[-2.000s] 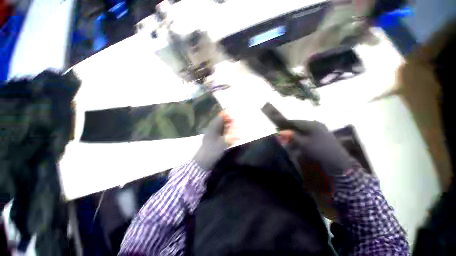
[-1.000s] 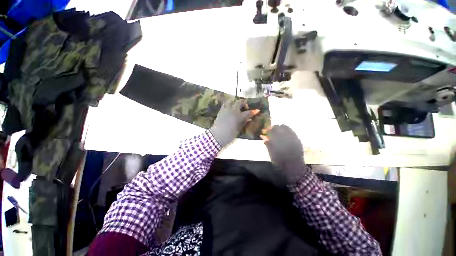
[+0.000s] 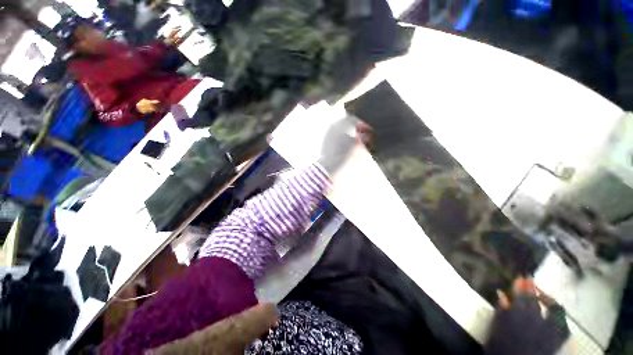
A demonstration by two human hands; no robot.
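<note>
A long strip with a black section and a camouflage section lies slantwise on the white machine table. My left hand, in a grey fingerless glove, is at the strip's black upper-left end; blur hides whether the fingers grip it. My right hand, at the lower right and blurred, has its fingertips on the strip's camouflage end near the machine. The sewing machine's needle area is blurred at the right edge, beside that end of the strip.
A big heap of camouflage and black cloth lies at the top, beyond my left hand. Stacked dark panels lie on the side table at left. A person in red and blue bins are at the upper left.
The view has swung left, bringing the side table and the person in red into view. My left hand has moved from the strip's camouflage part to its black far end. My right hand remains near the machine end.
</note>
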